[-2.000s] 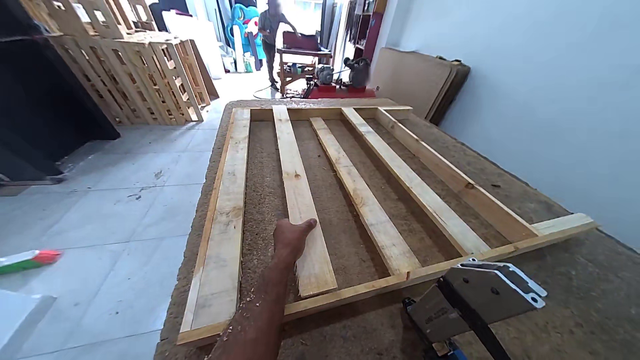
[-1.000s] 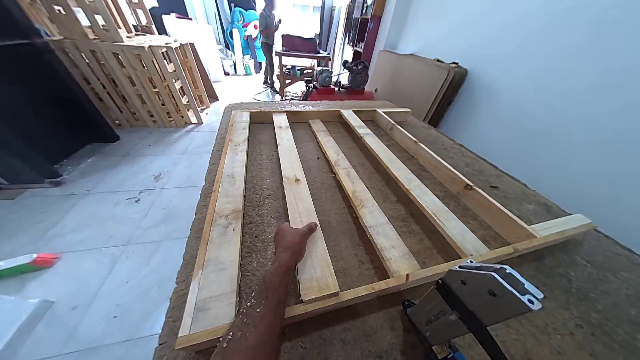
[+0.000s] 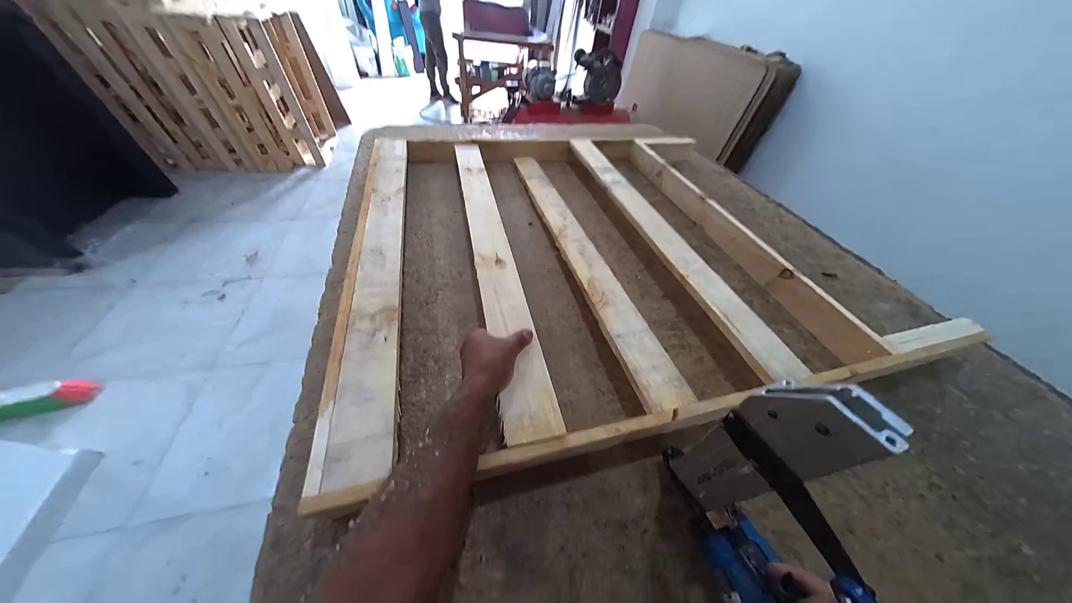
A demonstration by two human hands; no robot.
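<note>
My left hand grips the left edge of a pale wooden slat near its close end, thumb on top. That slat is second from the left in a rectangular wooden frame lying on a rough brown worktable. Its close end lies near the front rail. A wider board runs along the frame's left side, and two more slats lie to the right. At the bottom, my partly visible right hand holds a blue hand-held tool with a metal plate and black band, close to the front rail.
Wooden pallets stand at the back left beside black cloth. Brown sheets lean on the right wall. Behind the table are a red machine with motors, a small stand and a person. A red-tipped object is at left.
The view has tilted down somewhat. My left hand stays on the same slat, and the tool remains at the front right. Between the earlier frames, the person at the back has shifted slightly.
</note>
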